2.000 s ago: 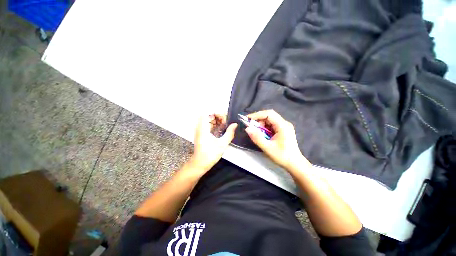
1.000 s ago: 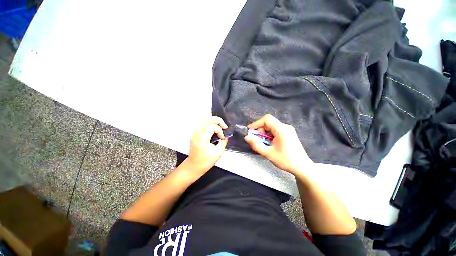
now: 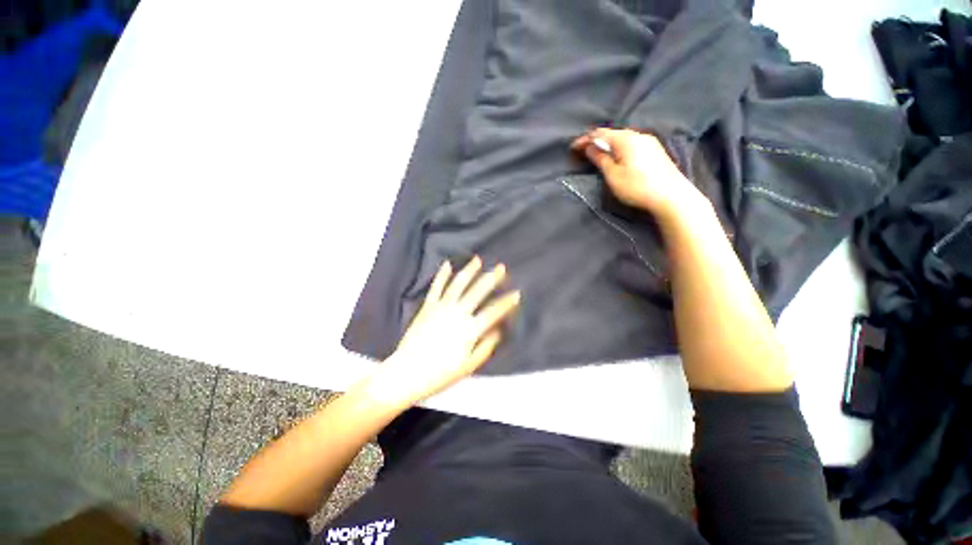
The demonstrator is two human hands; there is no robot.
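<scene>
The dark grey garment (image 3: 554, 309) lies spread on the white tabletop, with its flat bottom band (image 3: 410, 213) along the left side. Light stitching lines show on its right part. My left hand (image 3: 453, 325) rests palm down on the lower left of the garment, fingers spread, holding nothing. My right hand (image 3: 636, 170) is farther up on the garment with curled fingers against the cloth. A small pale spot shows at its fingertips; whether it is the thread snips or a nail cannot be told.
The white tabletop (image 3: 235, 160) has its near edge in front of my body. A pile of dark garments (image 3: 917, 319) lies at the right, beside a mobile phone (image 3: 864, 365). Blue material (image 3: 64, 85) is at the upper left, above the speckled floor (image 3: 128, 394).
My hands have moved apart: the left opened flat on the cloth, the right moved up the garment. The lower left band corner now lies flat. The snips no longer show clearly.
</scene>
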